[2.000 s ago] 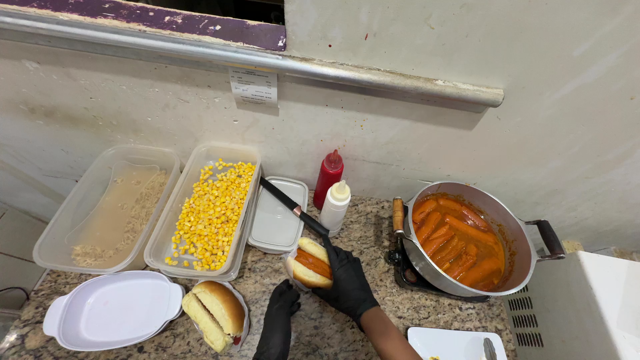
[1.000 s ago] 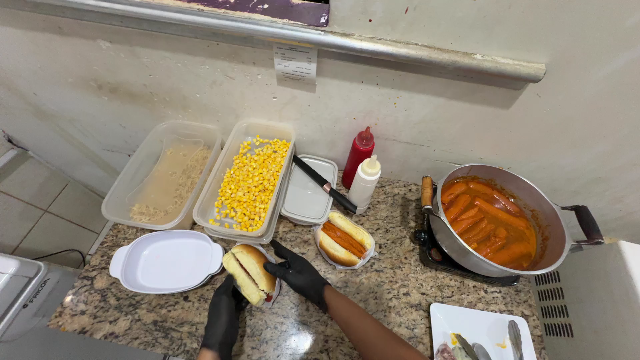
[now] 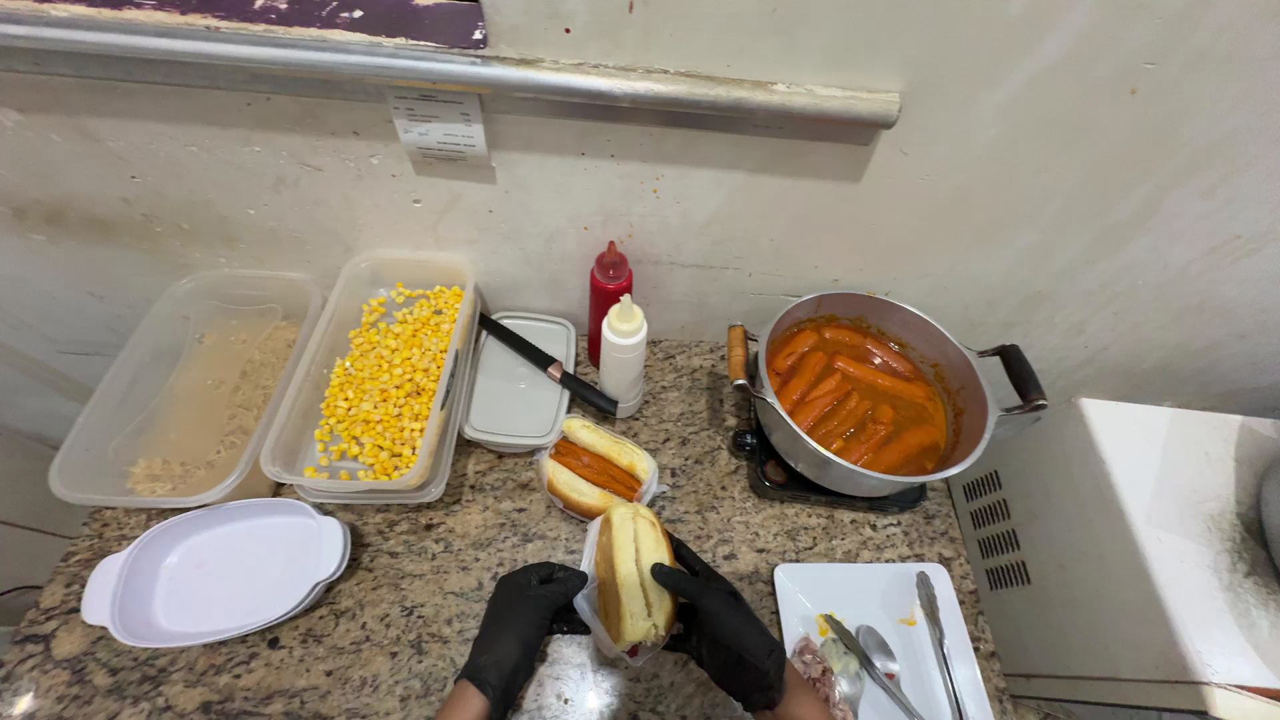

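Observation:
My left hand (image 3: 525, 625), in a black glove, grips the left side of a split bread bun (image 3: 635, 575) in a thin white wrapper. Around its right side is my right hand (image 3: 722, 625), also gloved, with the thumb near the cut. What lies inside the bun is mostly hidden. Just behind it, a hot dog (image 3: 600, 468) with sausage in an open bun rests on the granite counter. A black-handled knife (image 3: 545, 362) lies across a lidded container (image 3: 520, 385), near a white squeeze bottle (image 3: 624, 360) and a red squeeze bottle (image 3: 608, 290).
At right, a pot (image 3: 860, 395) of sausages in sauce sits on a burner (image 3: 835, 490). A white plate (image 3: 890, 585) holds tongs and a spoon. To the left stand a tub of corn (image 3: 390, 385), a tub of shredded food (image 3: 215, 400) and stacked oval dishes (image 3: 215, 570).
The hot dog in my right hand two seconds ago now rests on the counter. The other bun, earlier beside the oval dishes, has moved right and is held upright between both hands.

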